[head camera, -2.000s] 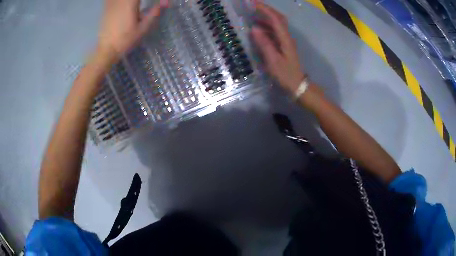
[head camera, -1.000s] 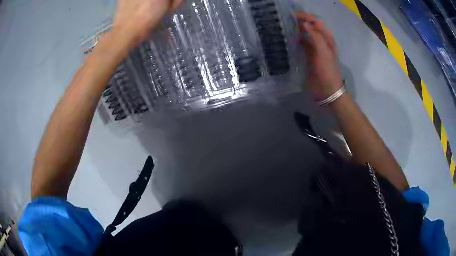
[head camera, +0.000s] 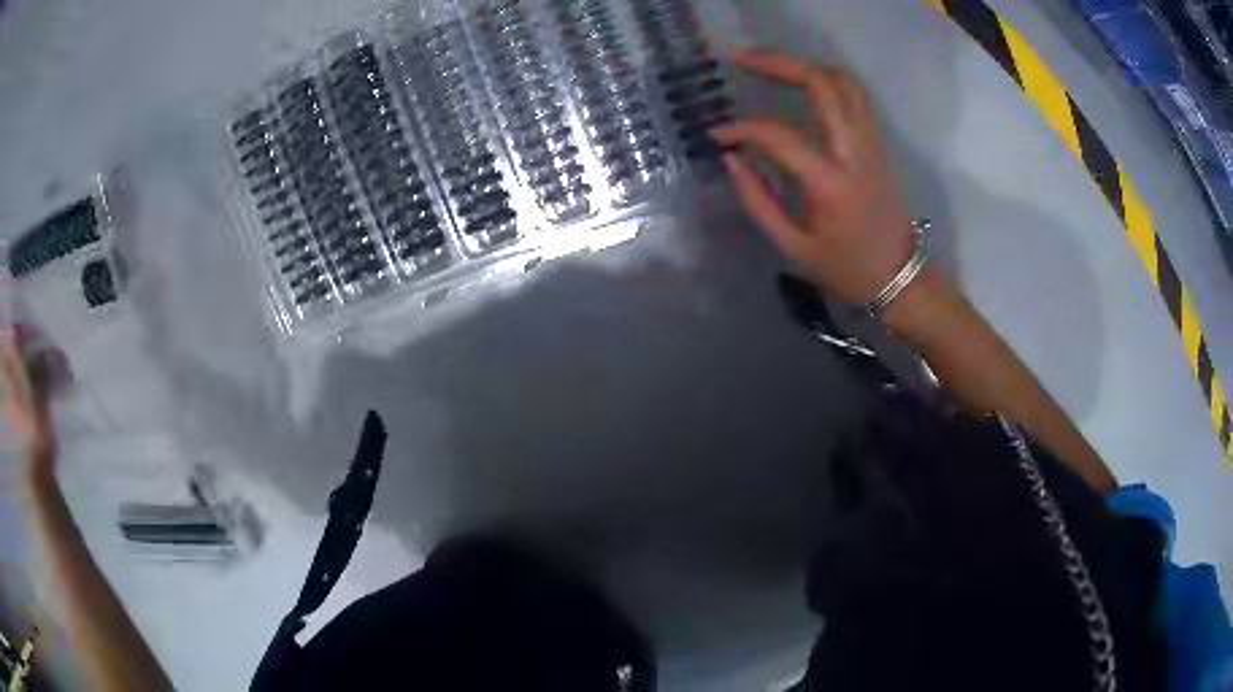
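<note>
A clear ribbed blister tray point(head camera: 467, 149) lies at the top centre, its columns of slots lined with small dark parts. My right hand point(head camera: 832, 183) is at its right edge, fingers apart, fingertips over the last column; I see nothing held in it. My left hand point(head camera: 25, 406) is at the far left, blurred and cut off by the picture's edge. Beside it is a blurred, see-through sheet, seemingly another clear tray, with dark parts at its upper corner point(head camera: 57, 237) and a dark strip point(head camera: 176, 530) at its lower end. Whether my left hand grips it cannot be told.
Grey floor point(head camera: 1028, 270) lies under the trays. Black-yellow tape point(head camera: 1102, 169) runs down the right side. Blue, shiny plastic-covered things point(head camera: 1163, 81) stand at the top right corner. A black strap point(head camera: 345, 507) and a metal chain point(head camera: 1055, 541) hang from my dark clothing.
My left hand has moved from above the tray to the far left edge, where the blurred sheet now shows. The centre tray shows fuller dark rows. My right hand now reaches over the tray's edge.
</note>
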